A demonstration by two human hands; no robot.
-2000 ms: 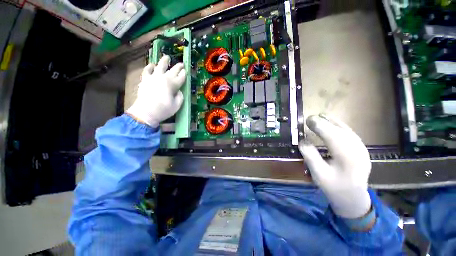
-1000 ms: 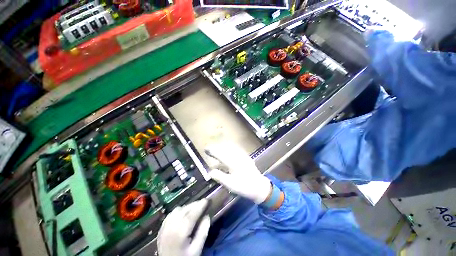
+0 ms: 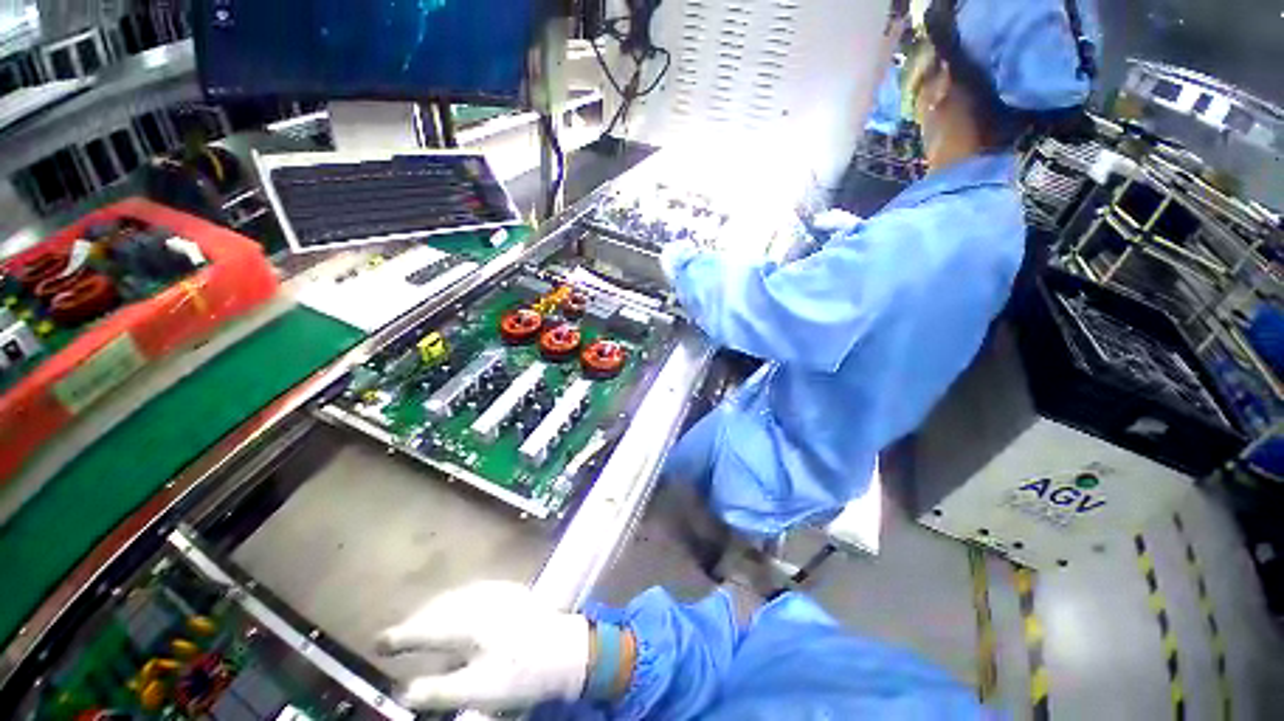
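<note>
My right hand (image 3: 493, 648), in a white glove with a blue-green wrist band, is at the bottom centre. Its fingers point left, apart, by the pale edge strip (image 3: 289, 627) of the nearest board carrier; whether they touch it is unclear. It holds nothing visible. The near green circuit board (image 3: 120, 662) is cut off at the bottom left, with yellow discs and a copper ring showing. My left hand and the pale green frame are out of the picture. A second board (image 3: 465, 437) lies further along the conveyor, with three orange-red rings and white heatsink bars.
A metal conveyor rail (image 3: 620, 486) runs away from me. A person in a blue gown (image 3: 859, 296) works beside it, partly in glare. At left are a red-orange tray (image 3: 134, 352), green matting (image 3: 183, 437), a keyboard (image 3: 387, 197) and a monitor (image 3: 366, 49). A black crate (image 3: 1127, 366) stands right.
The view has swung right and up along the line. My left hand and the pale green frame have left the picture. My right hand remains near the carrier's edge strip.
</note>
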